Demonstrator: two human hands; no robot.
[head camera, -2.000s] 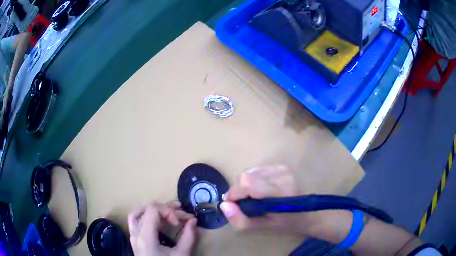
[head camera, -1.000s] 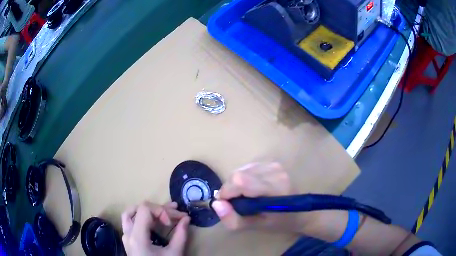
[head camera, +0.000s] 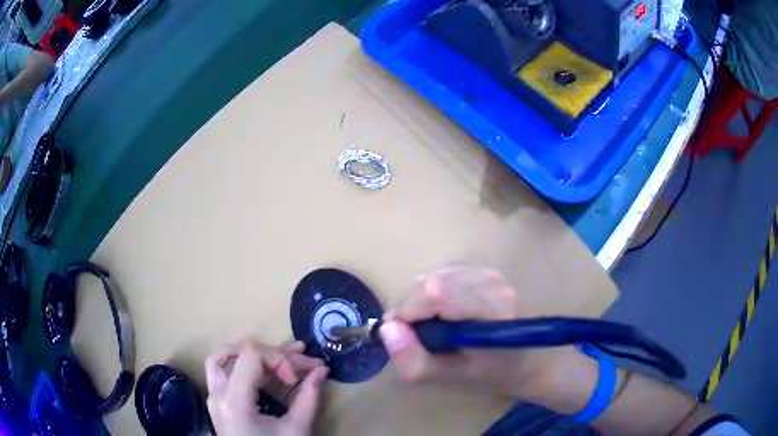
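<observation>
The speaker driver (head camera: 318, 295), a flat black disc with a silver centre, lies on the cardboard sheet (head camera: 247, 204). My right hand (head camera: 444, 328) grips the soldering iron (head camera: 529, 332); its metal barrel reaches over the disc's silver centre. My left hand (head camera: 264, 387) is at the disc's lower left edge, thumb and fingertips pinched on a thin dark lead wire (head camera: 296, 390). A black ear cup (head camera: 169, 402) lies left of my left hand. The exact contact of the iron's tip is too small to tell.
A headphone (head camera: 119, 324) lies at the left, with more headphones (head camera: 47, 187) beyond. A silvery coil (head camera: 365, 168) is on the cardboard. The blue tray (head camera: 563, 174) at upper right holds the soldering station (head camera: 627, 34) and yellow sponge (head camera: 563, 78). A person's arm (head camera: 30, 77) shows at upper left.
The iron's barrel has shifted from the disc's lower part up onto its silver centre, and its handle is angled differently. My left hand keeps its pinch. The view has shifted slightly.
</observation>
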